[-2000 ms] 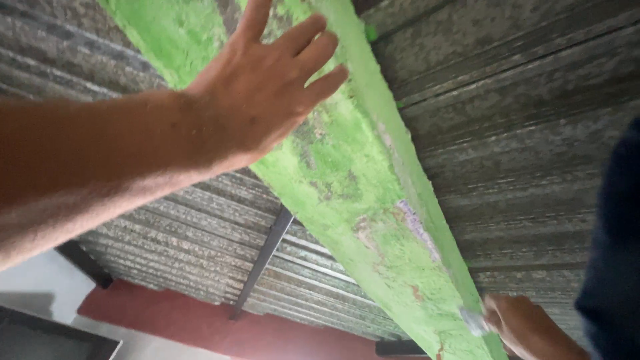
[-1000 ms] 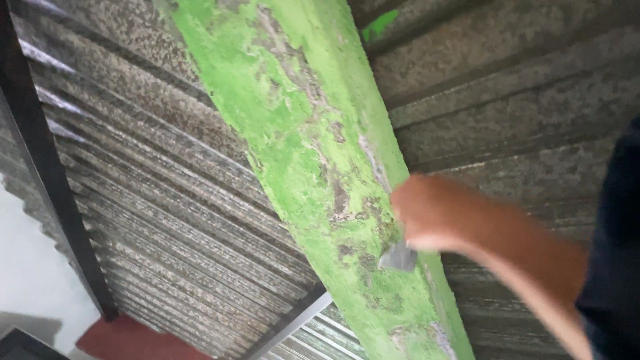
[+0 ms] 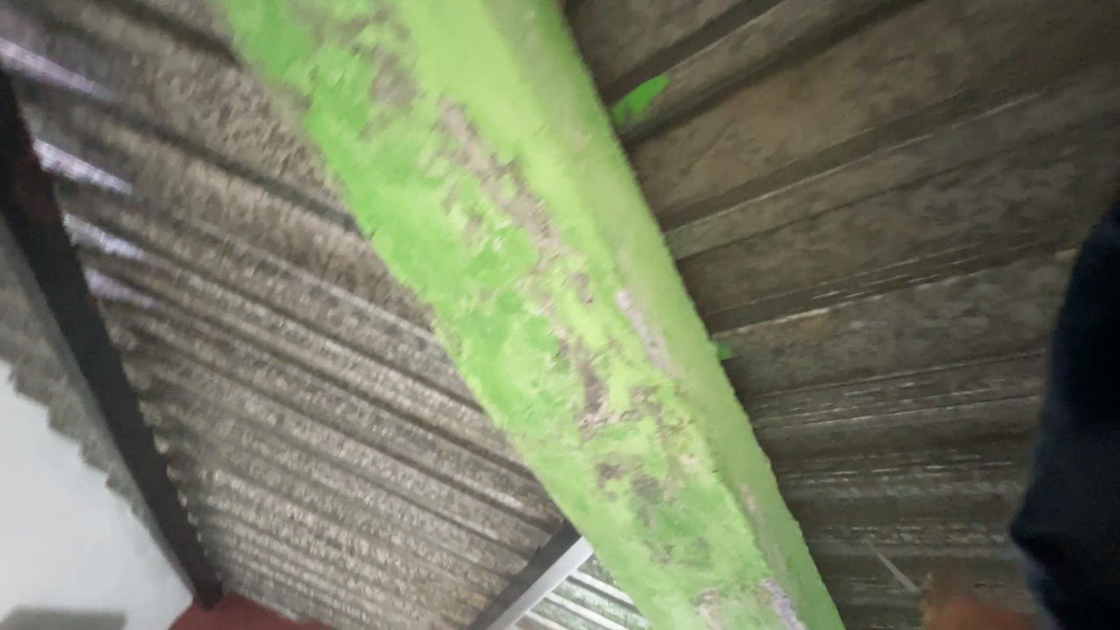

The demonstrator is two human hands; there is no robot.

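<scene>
A green-painted beam (image 3: pixel 525 289) with a rough surface runs diagonally from the upper left to the lower right, its paint worn to grey-brown patches along the middle. My right hand (image 3: pixel 967 608) shows only partly and blurred at the bottom right edge, apart from the beam. A thin pale edge of the scraper (image 3: pixel 894 564) sticks out from it toward the upper left; the rest of the tool is hidden or out of frame. My left hand is out of view.
Corrugated roofing sheets (image 3: pixel 350 385) flank the beam on both sides. A dark metal bar (image 3: pixel 96 367) crosses at the left, beside a white wall (image 3: pixel 70 516). Another bar (image 3: pixel 534 582) meets the beam low down. A dark sleeve (image 3: pixel 1076 437) fills the right edge.
My left hand, on the beam two seconds ago, has left the view. My right hand with the scraper was at the beam one second ago and has moved away to the lower right.
</scene>
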